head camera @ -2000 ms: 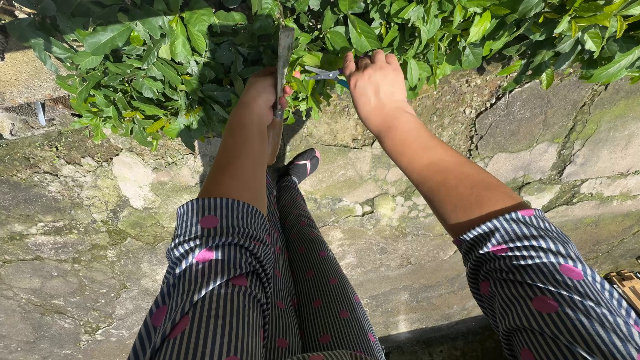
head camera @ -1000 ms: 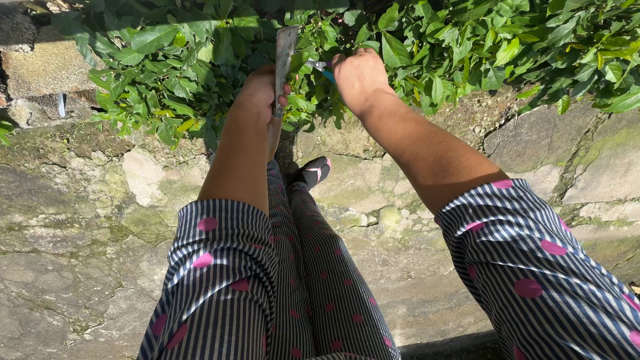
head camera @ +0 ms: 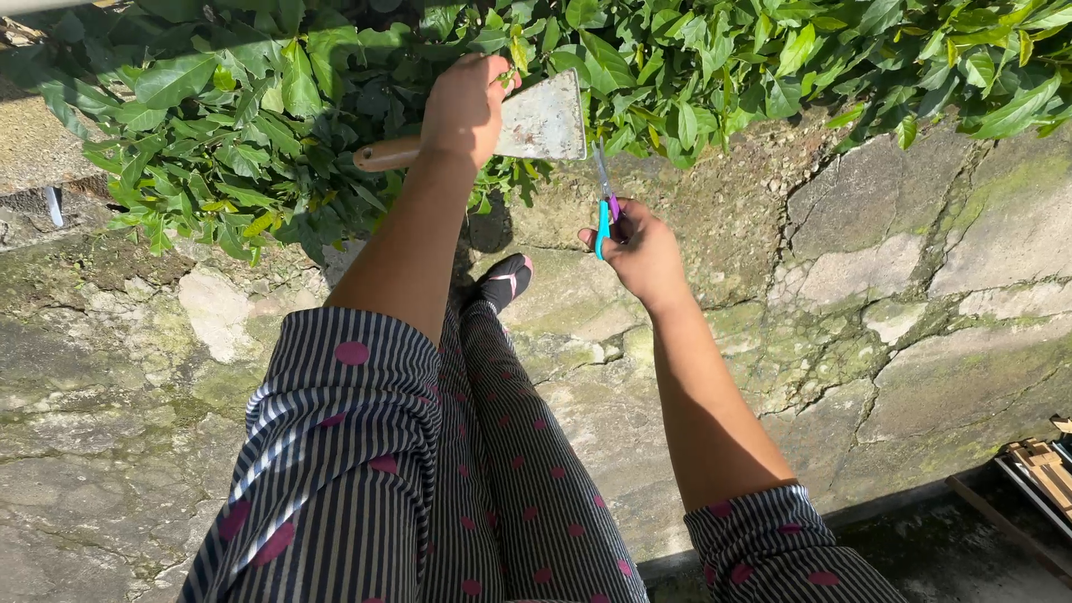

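Observation:
My left hand (head camera: pixel 465 113) is closed around a putty knife with a wooden handle (head camera: pixel 387 154) and a wide, stained metal blade (head camera: pixel 544 119). A small sprig of leaves (head camera: pixel 507 77) shows at its fingertips. Lower and to the right, my right hand (head camera: pixel 641 251) holds scissors with turquoise and purple handles (head camera: pixel 604 226). Their blades point up, close to the lower right corner of the putty knife's blade, and look nearly closed. Leafy green plants (head camera: pixel 301 92) spread behind and around my left hand. The palm of my left hand is hidden.
Cracked, mossy stone paving (head camera: pixel 837 335) runs below the plants. My foot in a dark sock and flip-flop (head camera: pixel 507 280) stands on it. A concrete block (head camera: pixel 38 138) is at the upper left. Stacked wood pieces (head camera: pixel 1043 473) lie at the lower right, beyond the paving's edge.
My right hand has drawn down and away from the leaves with the scissors. The putty knife has turned from edge-on and upright to lying sideways, its broad face showing.

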